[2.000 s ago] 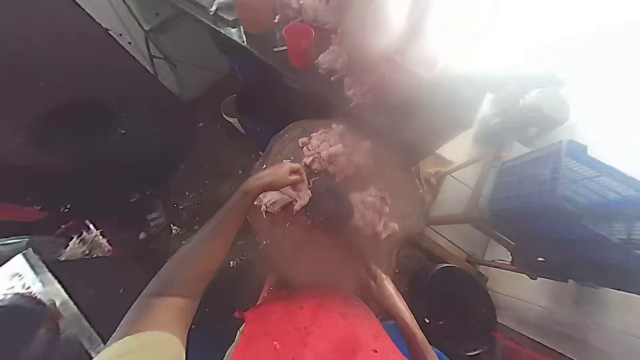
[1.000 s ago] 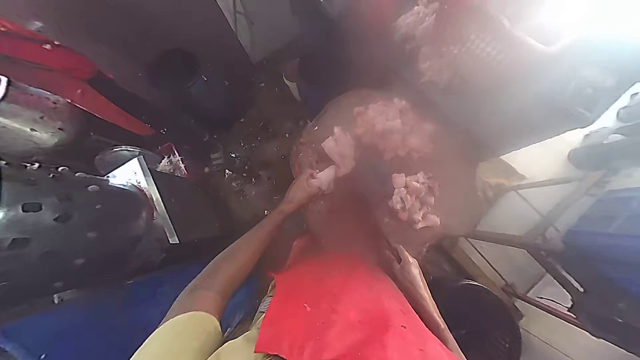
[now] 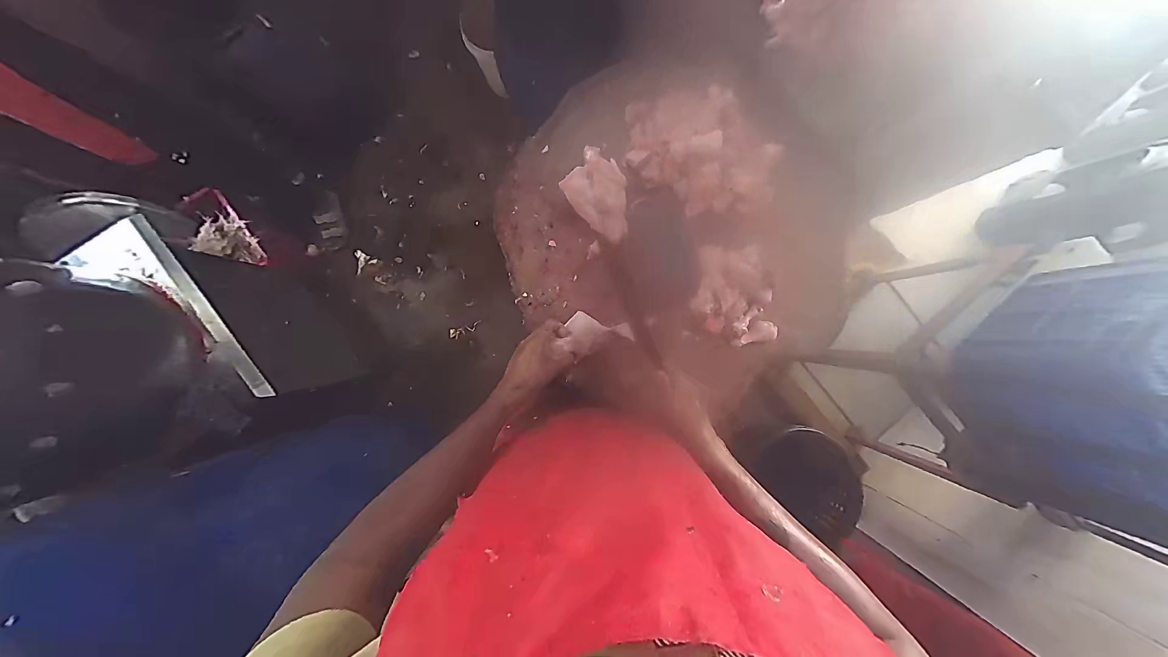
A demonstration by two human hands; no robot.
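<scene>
My left hand (image 3: pixel 540 354) is at the near left edge of a round chopping block (image 3: pixel 538 265), its fingers closed on a pale piece of raw meat (image 3: pixel 586 334). My right hand (image 3: pixel 680 397), hazy in the view, is at the block's near side, closed on what looks like the handle of a broad dark blade (image 3: pixel 664 246), probably a cleaver. Beyond the blade lies a heap of cut raw meat (image 3: pixel 698 151). A smaller heap (image 3: pixel 735 287) sits to its right, and a larger loose piece (image 3: pixel 598 193) to its left.
A dark round bucket (image 3: pixel 810 484) stands at the right of my red apron. Farther right are a metal frame (image 3: pixel 912 360) and a blue crate (image 3: pixel 1068 383). Dark ground with scraps (image 3: pixel 420 274) lies left of the block, and a blue surface (image 3: pixel 210 538) is at lower left.
My left hand has come back from farther over the block to its near edge. A loose pale piece now lies left of the far heap. The view has shifted.
</scene>
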